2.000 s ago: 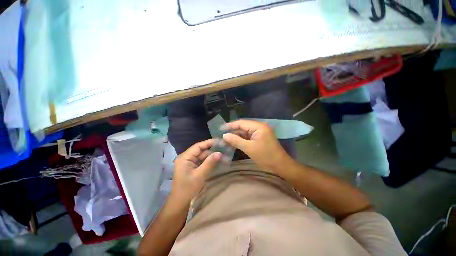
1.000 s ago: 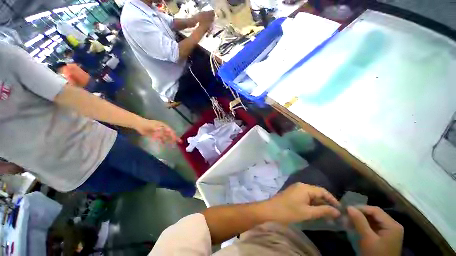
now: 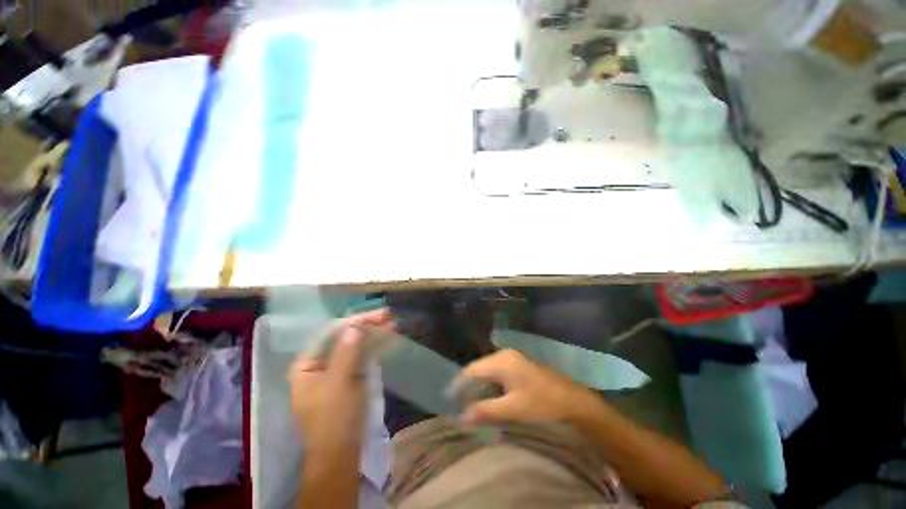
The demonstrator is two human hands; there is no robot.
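A narrow pale green fabric strip (image 3: 419, 372) is stretched between my two hands over my lap, below the table edge. My left hand (image 3: 343, 368) holds its left end, blurred by motion. My right hand (image 3: 507, 391) grips its other end, with the fingers curled around it. Another green piece with a pointed end (image 3: 576, 360) lies across my lap, behind and right of my right hand.
The white table (image 3: 377, 179) carries a sewing machine, a teal strip (image 3: 283, 139), folded mint pieces (image 3: 695, 129) and black scissors (image 3: 770, 194). A blue basket (image 3: 186, 189) stands left. A red basket (image 3: 730, 316) hangs under the edge; a dark red bin (image 3: 139, 418) stands lower left.
The view has swung back from the left side and its people to the table and machine. My hands have moved apart, and the strip between them is now drawn out.
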